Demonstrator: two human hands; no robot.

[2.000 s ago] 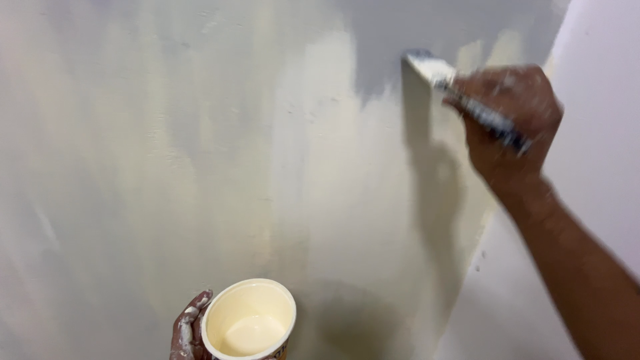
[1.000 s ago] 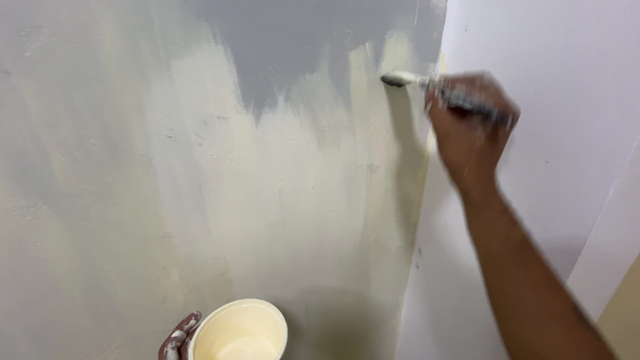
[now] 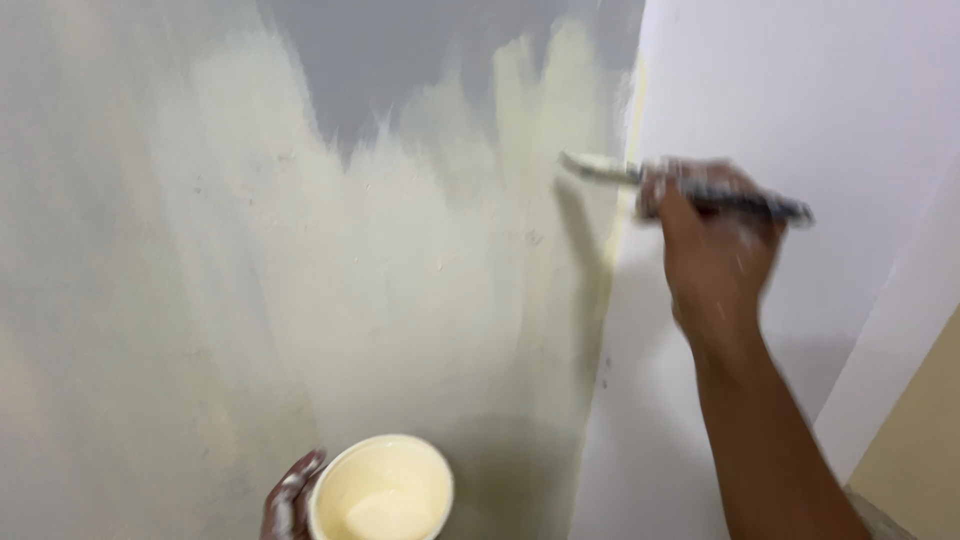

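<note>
A paintbrush [image 3: 720,196] with a dark, paint-smeared handle is gripped in my right hand [image 3: 712,217], blurred by motion. Its bristles, coated in pale paint, point left over the wall [image 3: 420,300]; whether they touch it I cannot tell. My left hand [image 3: 291,499], its fingers smeared with white, holds a round cup [image 3: 446,480] of cream paint at the bottom of the view. Pale greenish-cream strokes cover much of the wall below a grey patch [image 3: 382,60].
A white adjoining wall surface [image 3: 780,90] meets the painted wall along a slanting edge at the right. Farther right, a beige surface [image 3: 911,442] shows at the lower corner. Shadows of the arm and cup fall on the wall.
The view has shifted right. My right hand has moved the brush off the grey area's lower border and then down along the wall's right side. My left hand still holds the cup.
</note>
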